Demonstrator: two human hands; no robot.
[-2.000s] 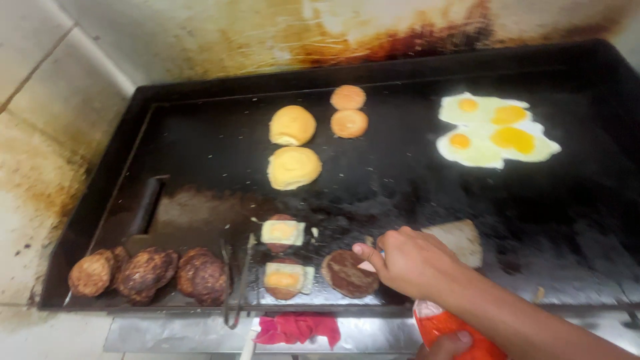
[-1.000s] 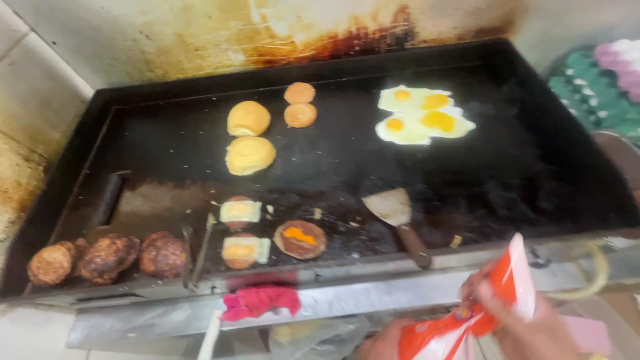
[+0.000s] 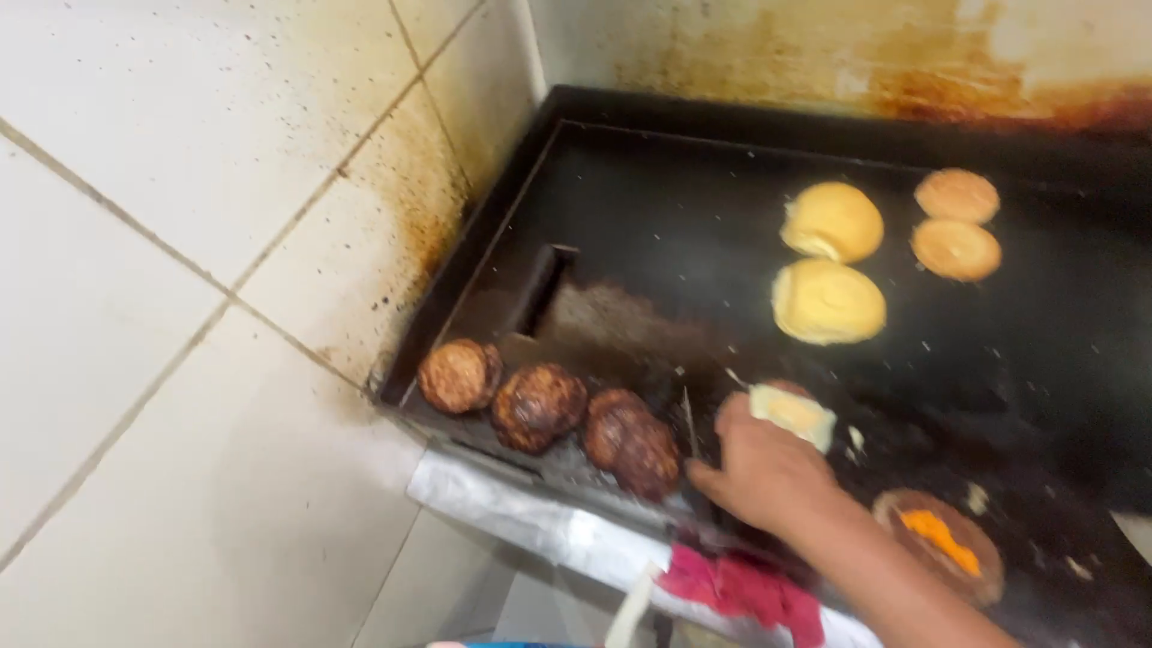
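My right hand reaches in from the lower right, low over the griddle's front edge. Its fingers are beside a thin metal utensil and a patty topped with melted cheese; blur hides whether they grip anything. To the right lies a patty with orange sauce on top. Dark browned patties line the front left of the black griddle. Two yellow bun halves lie farther back, beside two smaller, browned round pieces. My left hand is out of view.
A dark bar-shaped object lies on the griddle's left part. A red cloth hangs on the metal front ledge, near a pale handle. Stained tiled wall borders the griddle on the left.
Orange sauce, absent two seconds ago, is on the right patty. The red-and-white sauce pouch has left view, and my right hand is now by the cheese-topped patty. The view has swung left.
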